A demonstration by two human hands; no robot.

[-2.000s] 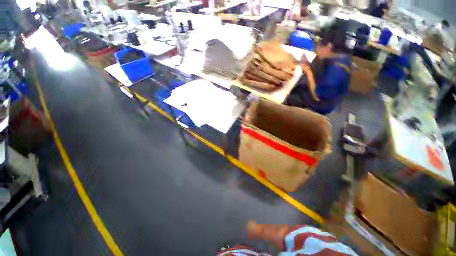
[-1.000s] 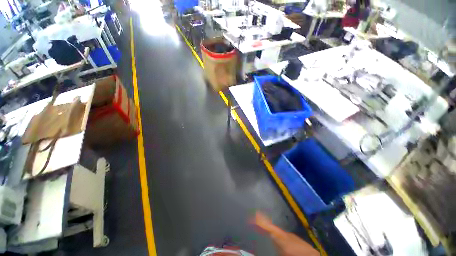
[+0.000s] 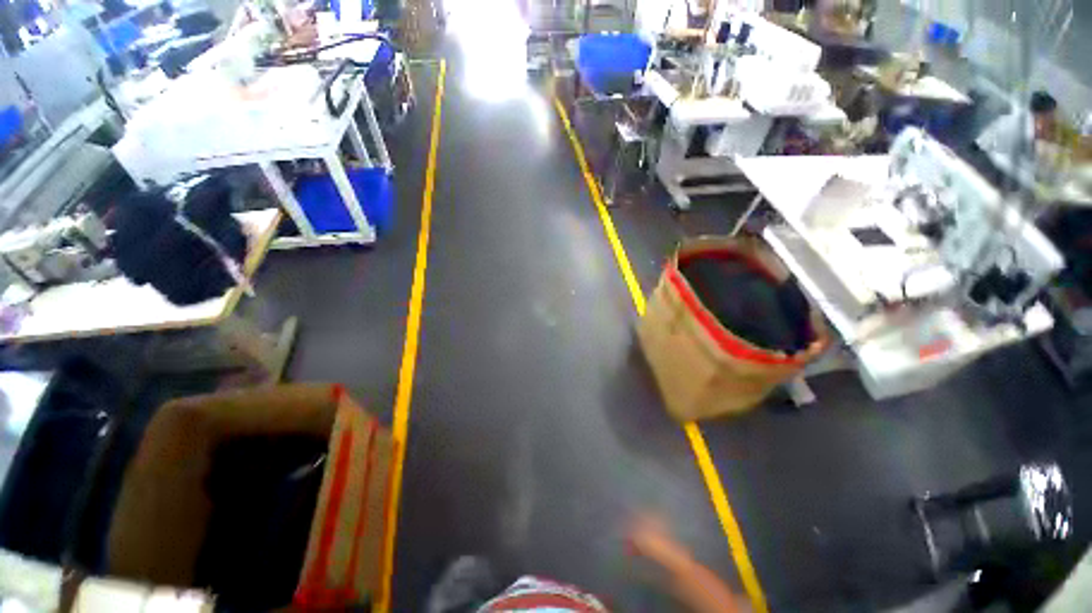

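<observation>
My right hand (image 3: 656, 545) is small and blurred at the bottom, right of centre, over the aisle floor. No held thing shows, and its fingers cannot be made out. My left hand is not in view. Nearest on the left is an open brown carton (image 3: 363, 503) with red tape and dark contents, beside the left yellow line. On the right, an open brown carton (image 3: 695, 365) with a red-taped rim holds dark material and overlaps the right yellow line.
The dark aisle floor (image 3: 515, 299) runs ahead between two yellow lines. A sewing table (image 3: 108, 305) with a dark bundle and a white table (image 3: 240, 132) stand left. White machine tables (image 3: 826, 180) and a blue crate (image 3: 613, 60) stand right. A person (image 3: 1039, 120) is far right.
The view has moved forward along the aisle and now points more straight down it. The taped cartons appear closer; the nearer blue crates and the brown bag have left view.
</observation>
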